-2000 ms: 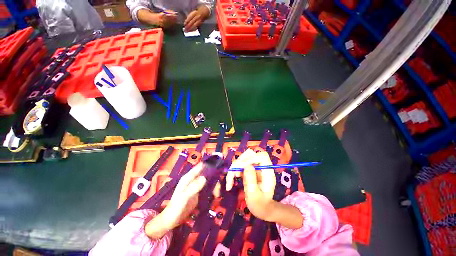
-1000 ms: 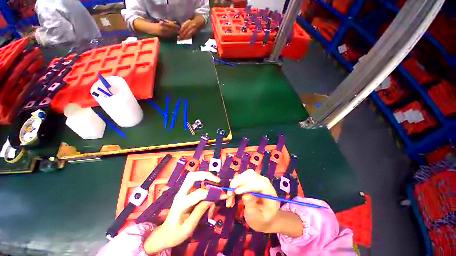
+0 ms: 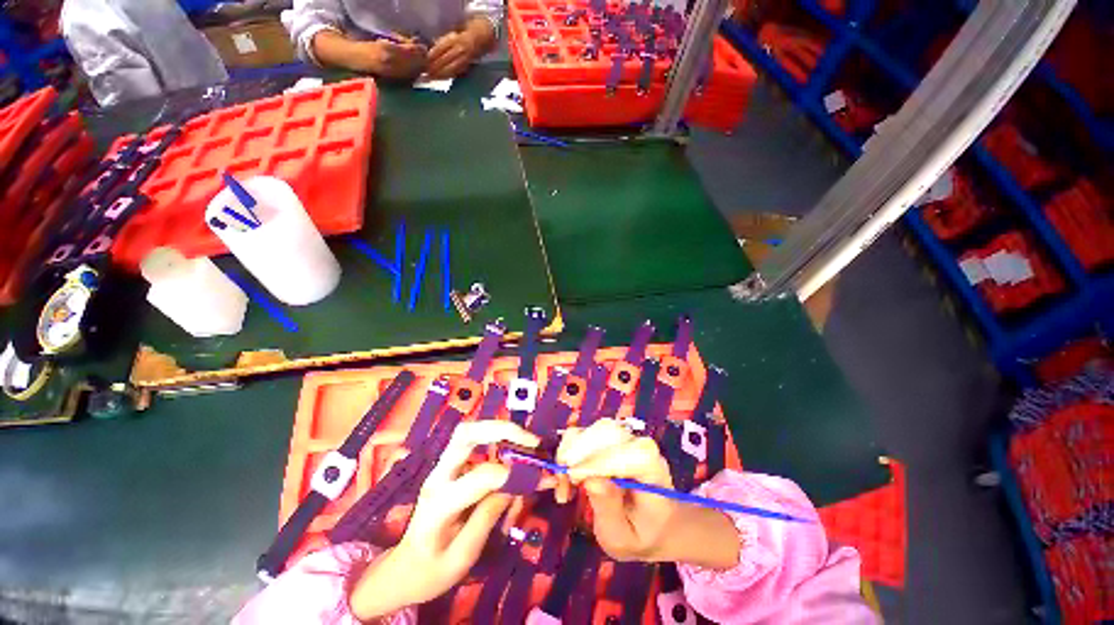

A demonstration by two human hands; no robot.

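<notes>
My left hand (image 3: 455,513) holds a dark purple watch strap (image 3: 523,476) bent between the fingers; its watch head is mostly hidden. My right hand (image 3: 626,494) grips a thin blue stick (image 3: 721,503), with its tip at the held piece and its long end over my right sleeve. Both hands are close together above the orange-red watch tray (image 3: 327,409). Several watches with dark straps lie slanted in the tray, one with a pale square head (image 3: 332,475) at the left. My hands cover the tray's middle.
Beyond the tray are a white cup (image 3: 279,244) holding blue sticks, a white bottle (image 3: 198,297), loose blue sticks (image 3: 420,271), a metal clip (image 3: 469,300) and an empty red tray (image 3: 263,159). A person's hands (image 3: 428,55) are across the bench. A metal post (image 3: 880,159) stands at right.
My hands have come together; the strap in my left hand now sits lower and the stick's tip meets it. The stick has tilted, its far end lower. The view has shifted slightly.
</notes>
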